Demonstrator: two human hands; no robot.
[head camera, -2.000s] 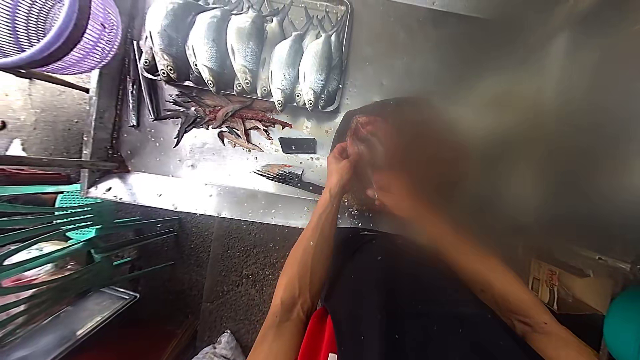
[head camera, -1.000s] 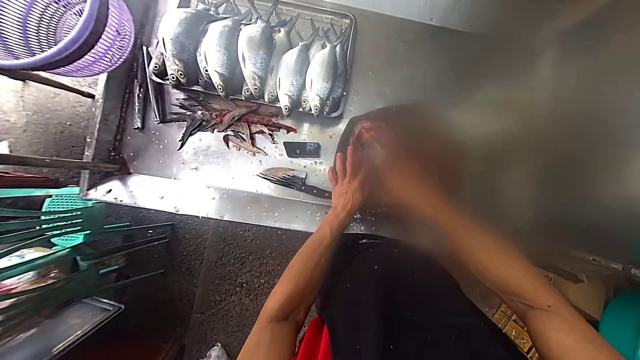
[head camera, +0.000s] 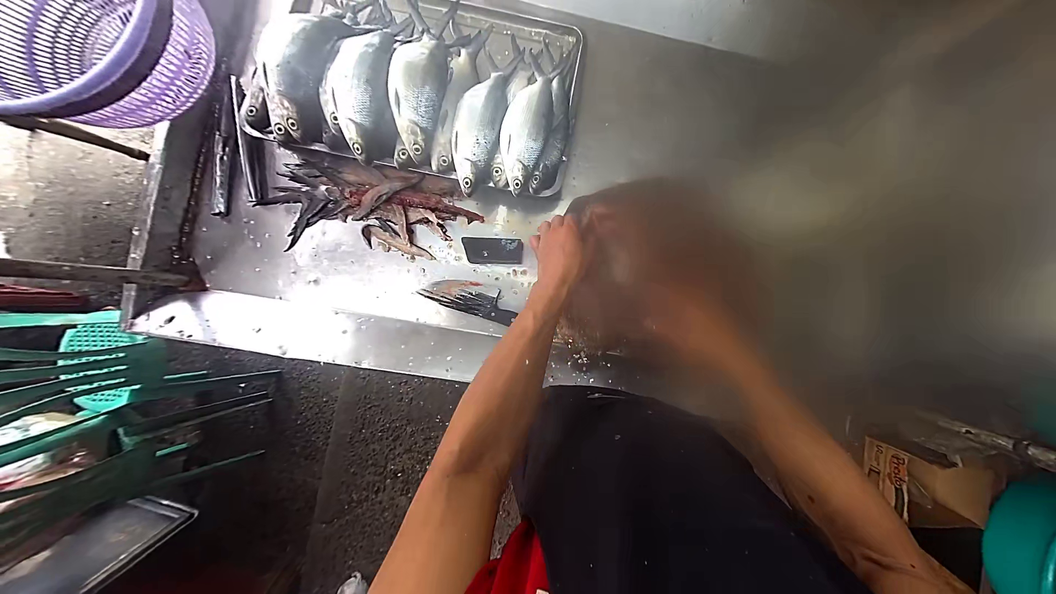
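My left hand (head camera: 564, 247) rests with bent fingers at the left edge of a round, brownish board (head camera: 635, 194), beside a blurred reddish patch; whether it holds anything is unclear. A dark smear on the lens hides my right hand (head camera: 668, 309), though its forearm reaches in from the lower right. Left of my left hand lies a small dark rectangular object (head camera: 492, 250). Below that is a dark fish tail or fin piece (head camera: 462, 297). Farther left, cut fish fins and bony strips (head camera: 388, 202) lie in a pile. Several whole silvery fish (head camera: 419, 91) lie on a metal tray (head camera: 577, 99).
The metal worktop (head camera: 330, 330) has a raised front edge. Purple plastic baskets (head camera: 186, 66) stand at the upper left, above a wooden bar (head camera: 91, 271). Green plastic crates (head camera: 99, 363) and another metal tray (head camera: 124, 536) are lower left. A cardboard box (head camera: 940, 487) sits lower right.
My left hand has moved away from my right hand, to the left edge of the board. Earlier the two hands were close together over it.
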